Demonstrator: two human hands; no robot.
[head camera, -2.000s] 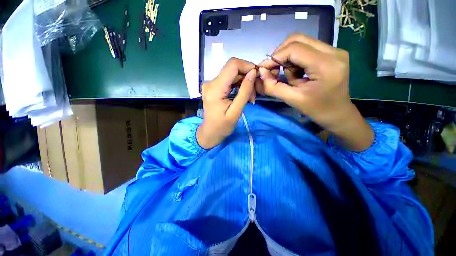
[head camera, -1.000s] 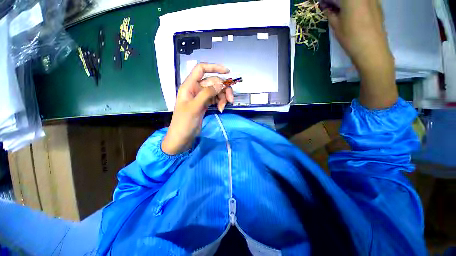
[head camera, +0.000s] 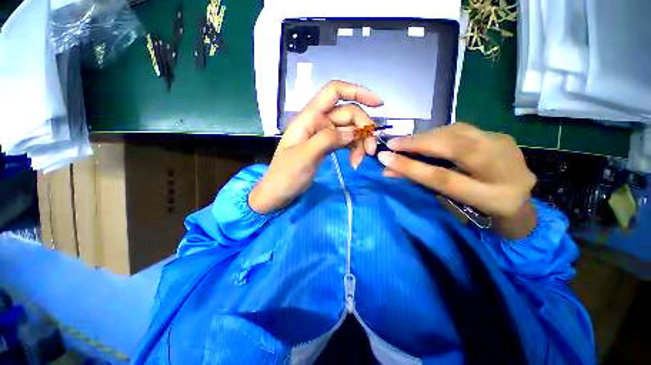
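Note:
My left hand (head camera: 314, 142) pinches a small orange-and-black flex strip (head camera: 367, 131) between thumb and finger, above the near edge of the tablet housing. My right hand (head camera: 464, 167) holds slim dark tweezers (head camera: 467, 212), their rear end showing below the palm and their tip at the strip. Whether the tip touches the strip is too small to tell. The dark tablet housing (head camera: 364, 71) lies on a white sheet (head camera: 268, 71), camera holes at its upper left, white patches inside. My hands hide part of its near edge.
Yellow-tan peeled liners (head camera: 491, 25) lie heaped right of the housing. Gold-and-black strips (head camera: 212, 28) and black strips (head camera: 165, 60) lie left. White sleeves (head camera: 564, 64) are stacked right, others (head camera: 32, 93) left by a clear bag (head camera: 96, 28). Cartons (head camera: 150, 207) stand below the green bench.
My right hand has come back from the upper right, beyond the liner heap, to the strip, now with tweezers visible. My left hand still holds the orange strip. The camera view has shifted.

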